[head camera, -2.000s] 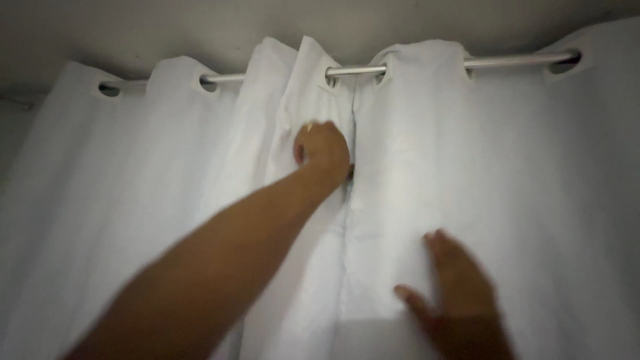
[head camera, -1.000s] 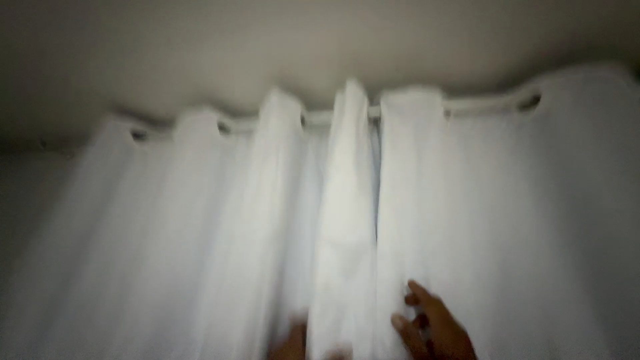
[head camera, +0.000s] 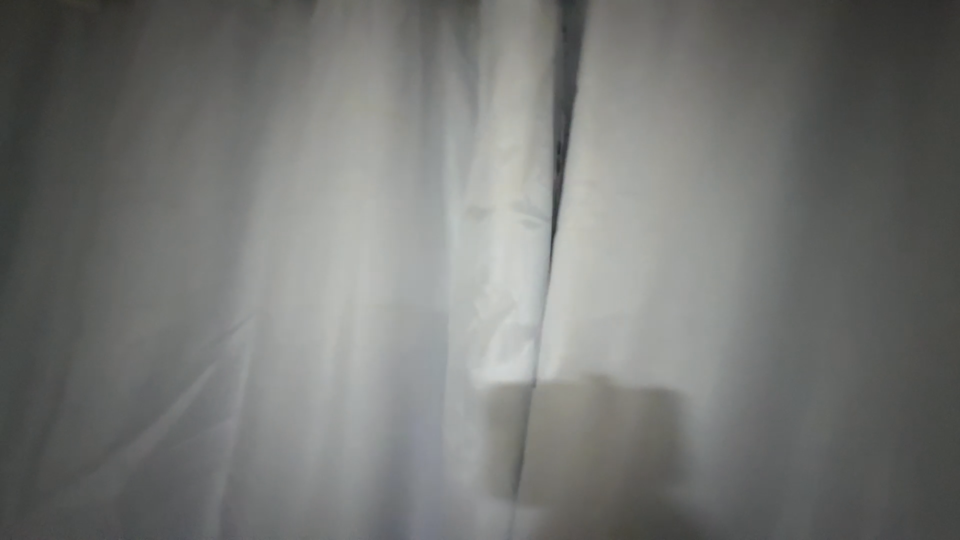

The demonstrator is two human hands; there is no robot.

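Observation:
A white fabric curtain fills the head view, in a left panel (head camera: 330,247) and a right panel (head camera: 660,225). Between the two runs a narrow dark gap (head camera: 566,112), wider at the top and closing to a thin line lower down. The left panel's edge forms an upright fold (head camera: 514,150) with small creases beside the gap. Neither my left hand nor my right hand is in the picture, so what they hold or touch is hidden.
A blurred, blocky shadow (head camera: 600,442) lies across both panels at the lower middle. Diagonal creases (head camera: 187,405) pull across the cloth at the lower left.
Both hands, seen low in front of the curtain a second ago, have left the picture. The view has tilted down and the rod is out of sight.

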